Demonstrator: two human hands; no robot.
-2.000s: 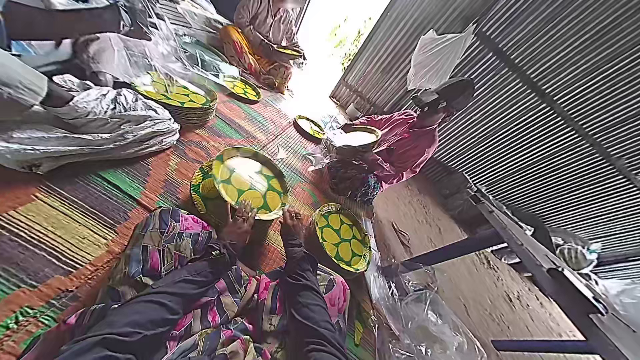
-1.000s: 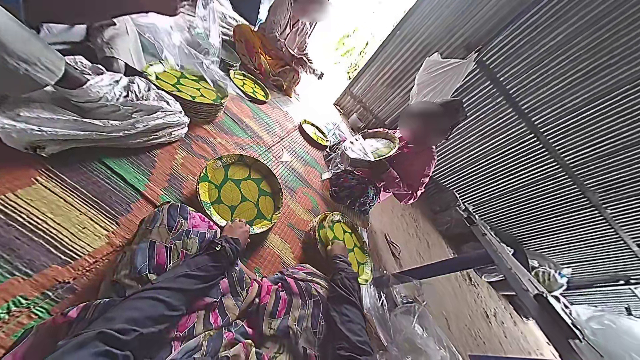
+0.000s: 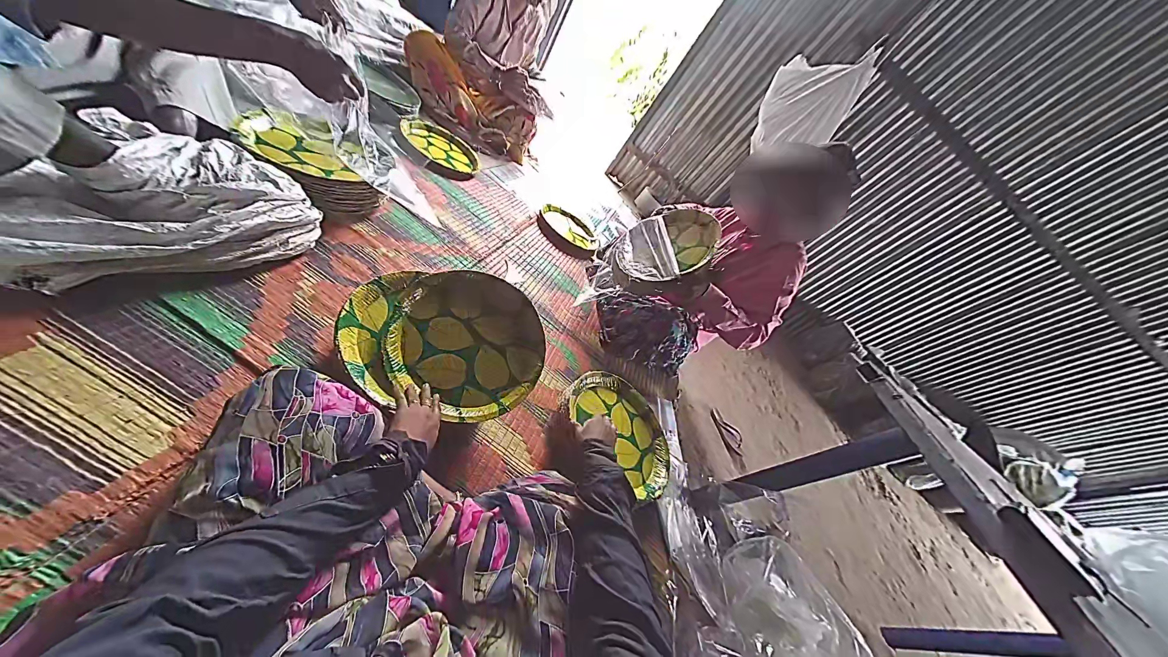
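My left hand (image 3: 417, 416) holds the near rim of a round plate (image 3: 467, 347) with a yellow and green leaf pattern, tilted above another patterned plate (image 3: 360, 333) on the woven mat. Its thumb side is partly hidden. To the right, my right hand (image 3: 595, 432) rests at the left edge of a further patterned plate or stack of plates (image 3: 625, 424); whether its fingers grip the rim cannot be told.
A tall plate stack (image 3: 342, 193) stands at the upper left beside a person's arm and white sacks (image 3: 164, 214). A person in pink holds plates in plastic (image 3: 659, 251) at the upper right. Clear plastic bags (image 3: 776, 593) and a metal frame (image 3: 985, 493) lie to the right.
Two seconds ago both hands were at the tilted plate; a second ago the right hand was at the right-hand plates. Now a plate is raised in my left hand over the left one.
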